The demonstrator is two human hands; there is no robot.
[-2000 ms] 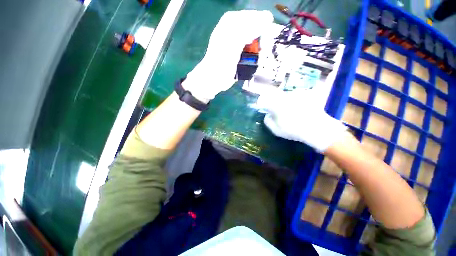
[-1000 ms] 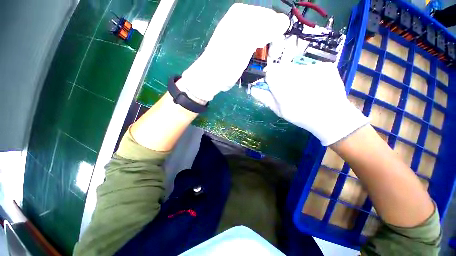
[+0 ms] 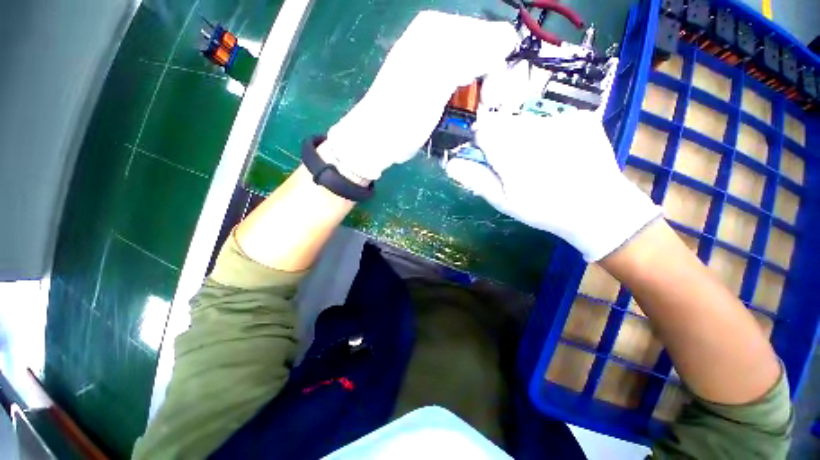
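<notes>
A coil component [image 3: 464, 101] with an orange winding and a black and blue base shows between my gloved hands, at the left edge of the fixture. My left hand [image 3: 415, 94], in a white glove, is closed around the coil from the left; its fingertips are hidden behind the glove and the fixture. My right hand [image 3: 559, 175], in a white glove, lies over the front of the fixture [image 3: 575, 92], with its fingers close to the coil. A pale-blue and white tool end shows at the right hand's thumb. Whether the right fingers grip it cannot be told.
Red-handled nippers [image 3: 545, 20] lie behind the fixture, near black tubing. The blue divided tray [image 3: 620, 171] stands at right, with a row of coils [image 3: 733, 40] at its far end. A pale rail [image 3: 236, 171] runs at left, with one coil [image 3: 218, 47] on the green conveyor [image 3: 135, 180].
Since two seconds ago, my right hand has moved up over the fixture and my left hand has brought the coil beside it. Over the last second both hands have barely moved.
</notes>
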